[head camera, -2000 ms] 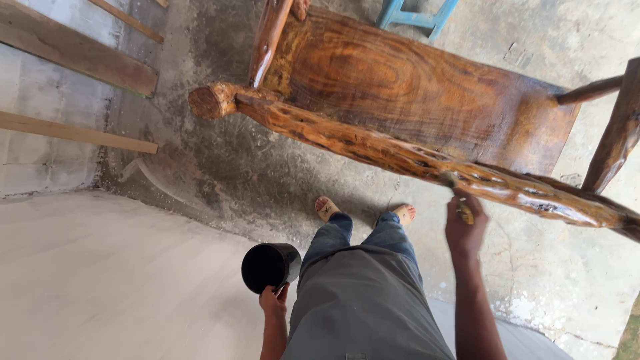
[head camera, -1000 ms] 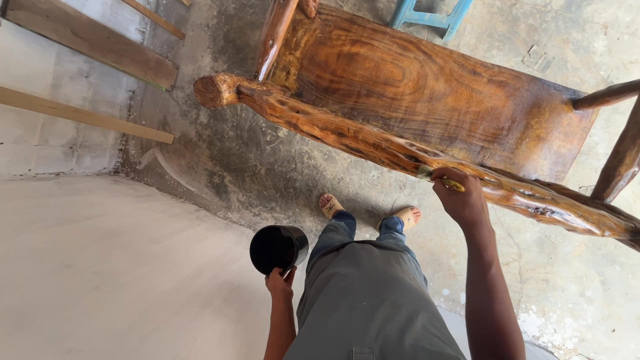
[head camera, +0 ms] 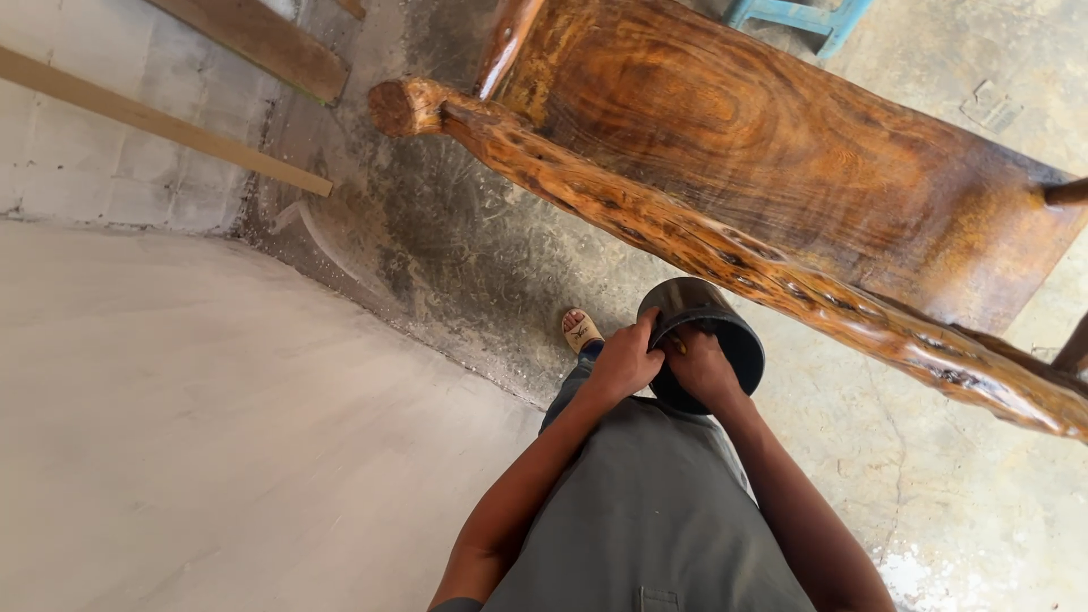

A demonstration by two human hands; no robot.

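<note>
My left hand point(head camera: 627, 359) grips the rim of a black bucket point(head camera: 746, 348), tilted in front of my apron. My right hand point(head camera: 701, 365) reaches inside the bucket, fingers closed around a brush point(head camera: 677, 343); only a bit of its yellowish handle shows, and its bristles are hidden. Just beyond the bucket runs the thick, knotty top rail point(head camera: 629, 208) of a wooden bench, glossy toward its right end. Behind the rail lies the broad wooden seat point(head camera: 765, 127) with swirling grain.
Wooden boards point(head camera: 170, 123) jut in at the upper left beside a block wall point(head camera: 127, 170). A pale wall point(head camera: 212, 408) fills the lower left. A blue plastic stool point(head camera: 795, 15) stands beyond the bench. My sandalled foot point(head camera: 580, 330) rests on the concrete floor.
My right hand has left the bench rail with the brush and is now inside the bucket. My left hand has brought the bucket rightward, in front of my body and near the rail.
</note>
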